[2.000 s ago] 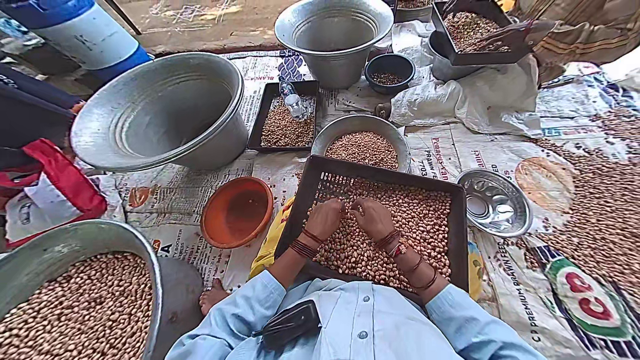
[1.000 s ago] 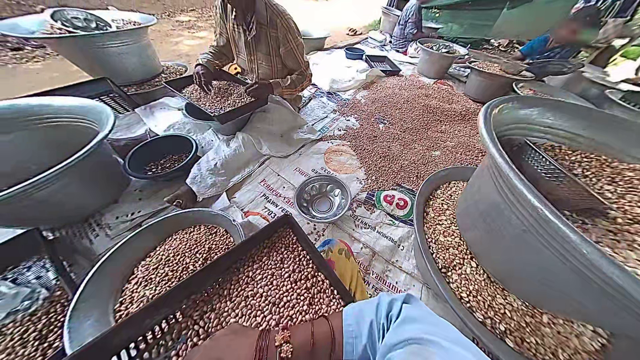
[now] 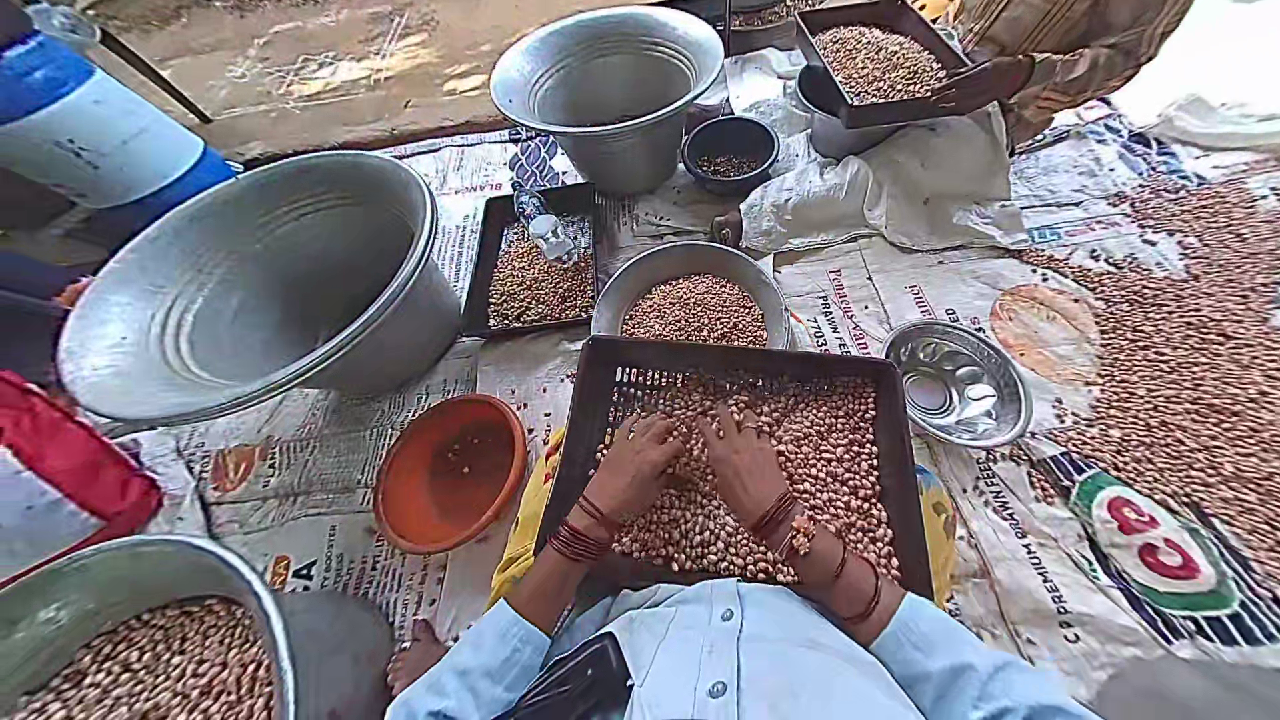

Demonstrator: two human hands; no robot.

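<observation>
A dark plastic tray with a slotted bottom rests at my lap, holding a layer of brown speckled nuts or seeds. Both hands are inside it. My left hand lies on the seeds left of the middle, fingers bent; whether it grips any is hidden. My right hand is beside it, fingers touching the seeds, its grip also unclear. Slots of the tray's bottom show near its far left corner. Just beyond the tray stands a metal basin of smaller-looking seeds.
An orange bowl and large metal pots stand left; a seed-filled pot is nearer. A shiny metal bowl lies right, before spread seeds. Beyond are a tray with a bottle and a person's hand at another tray.
The view swung right and came back. One second ago a hand lay at the tray's near edge; now both hands are among the seeds, a little farther apart than two seconds ago.
</observation>
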